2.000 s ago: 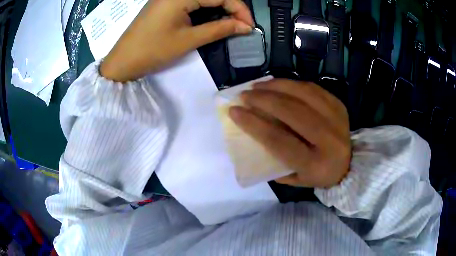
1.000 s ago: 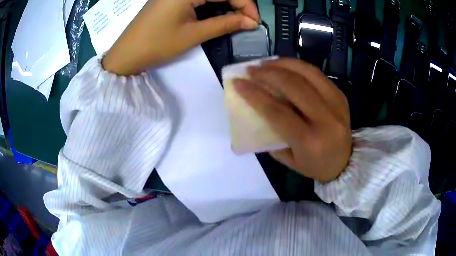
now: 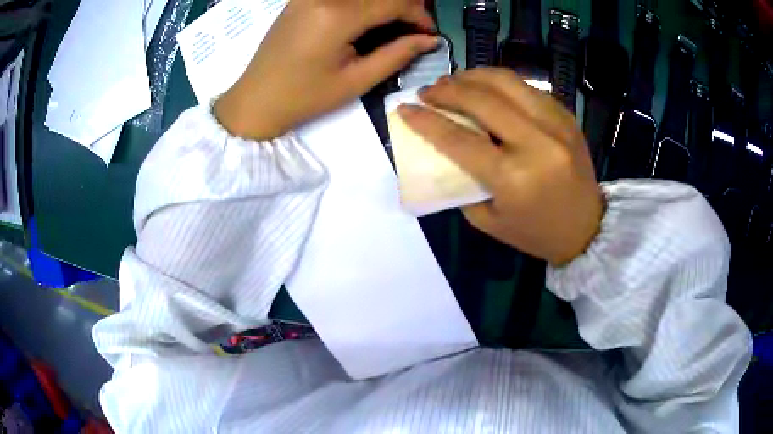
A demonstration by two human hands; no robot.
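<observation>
A smartwatch with a grey film [image 3: 428,68] over its face lies at the top centre, partly hidden by my hands. My left hand [image 3: 352,59] has its thumb and fingertips together at the watch's upper left edge; a film edge between them cannot be made out. My right hand [image 3: 521,157] holds a cream and white card [image 3: 436,161] with its top edge at the lower part of the watch face. A long white liner strip [image 3: 377,254] runs from under my left wrist down to my lap, with printed blocks [image 3: 222,38] at its upper left end.
Several black smartwatches [image 3: 603,78] lie in rows on the dark green mat [image 3: 76,203] to the right. White paper sheets [image 3: 102,72] and crinkled clear plastic [image 3: 165,72] lie at the upper left. Red and black items [image 3: 263,337] show below the bench edge.
My right hand and the card have moved up to the watch, covering more of its face. My left hand stays at the watch's upper edge. The view has shifted slightly.
</observation>
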